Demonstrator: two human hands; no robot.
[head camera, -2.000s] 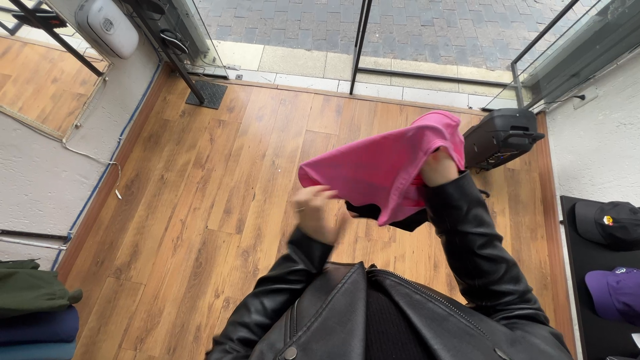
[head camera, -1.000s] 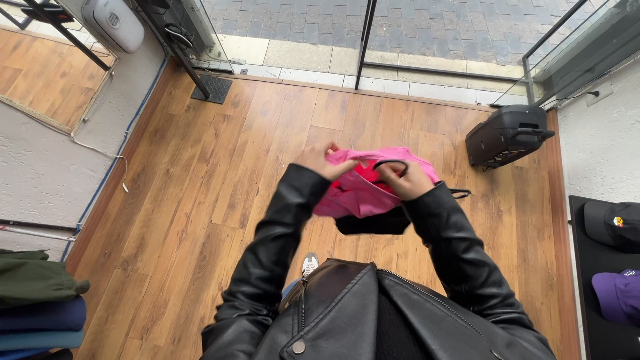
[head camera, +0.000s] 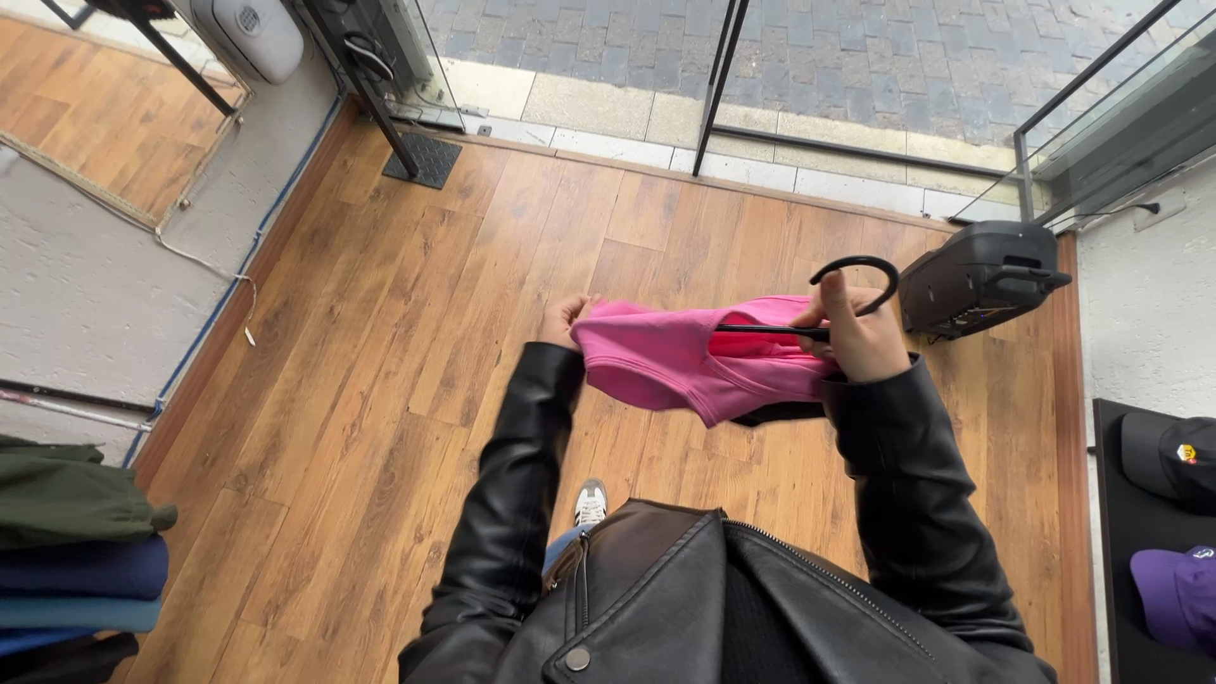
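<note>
A pink garment (head camera: 646, 356) is stretched between my two hands, over the wooden floor. At its left end my left hand (head camera: 567, 320) grips the fabric edge. My right hand (head camera: 860, 332) is closed around a black clothes hanger (head camera: 774, 330), just below its hook, which curves up above my thumb. The hanger's bar runs into the garment's opening, where brighter pink inside fabric shows. The rest of the hanger is hidden by the cloth. Dark fabric (head camera: 784, 412) shows under the garment beside my right wrist; what it belongs to I cannot tell.
A black portable speaker (head camera: 983, 280) stands right of my right hand. Folded clothes (head camera: 81, 570) are stacked at lower left. A black cap (head camera: 1168, 456) and a purple cap (head camera: 1173, 594) rest at right. Ahead are a glass door frame (head camera: 717, 95) and paving; a mirror (head camera: 114, 104) leans upper left.
Two seconds ago the garment was draped over my right hand; now it spans both hands, with the hanger in the right. Since one second ago my left hand has moved left, away from the right hand.
</note>
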